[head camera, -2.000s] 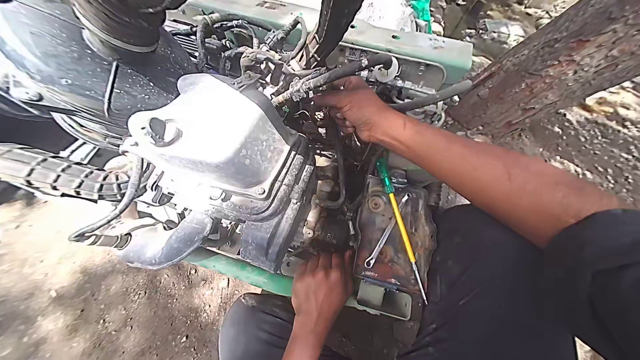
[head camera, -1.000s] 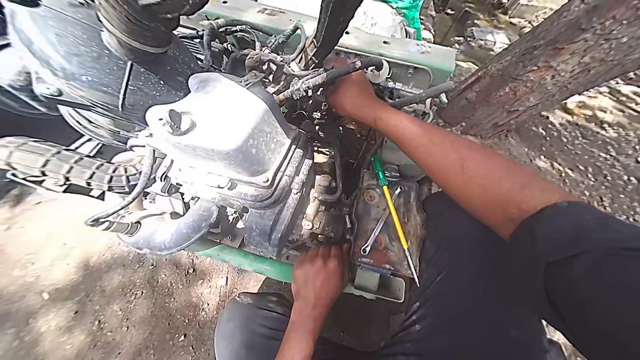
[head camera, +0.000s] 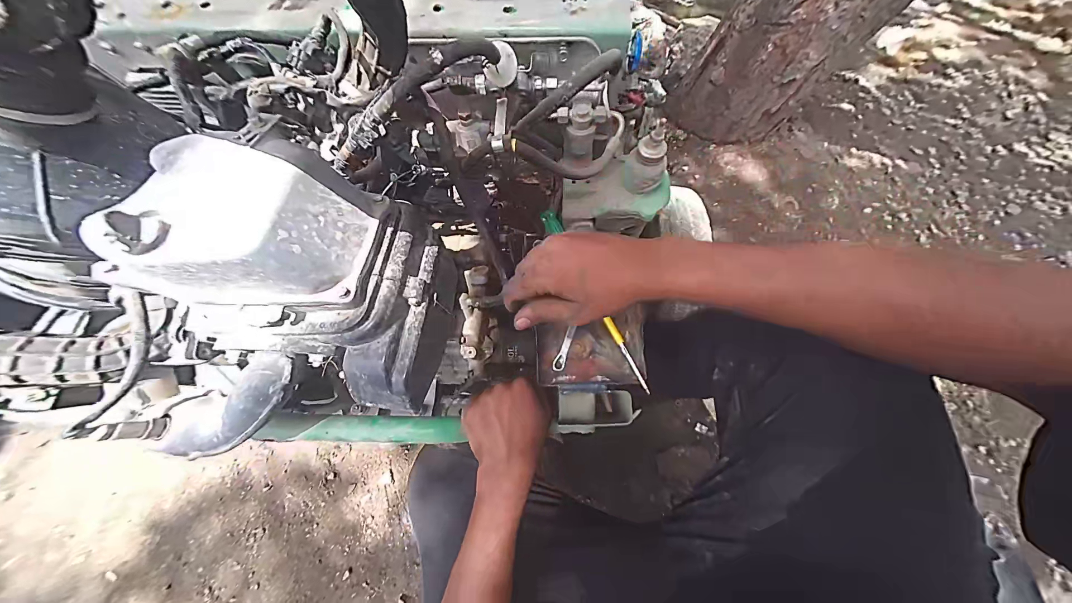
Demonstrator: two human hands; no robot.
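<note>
My right hand (head camera: 586,280) reaches over a rusty metal plate (head camera: 599,364) beside the engine, its fingers near a dirty metal fitting (head camera: 476,322); whether it grips anything is hidden. A screwdriver with a green handle and yellow shaft (head camera: 618,335) lies on the plate, partly under this hand. A wrench with a ring end (head camera: 563,356) lies there too. Below, my left hand (head camera: 509,419) has its fingers down in the gap at the engine's lower edge, fingertips hidden. Left of both hands stands a pale metal engine cover (head camera: 243,226).
Rubber hoses (head camera: 557,163) and loose wiring cross the upper part. A green metal frame rail (head camera: 377,429) runs below the engine. A greenish reservoir block (head camera: 615,197) stands above the plate. At the upper right is a tree trunk (head camera: 754,75), with stony ground beyond.
My right hand has come down from the hoses at the top of the engine to beside the metal plate, over the tools. My left hand stays at the lower edge. The view has shifted.
</note>
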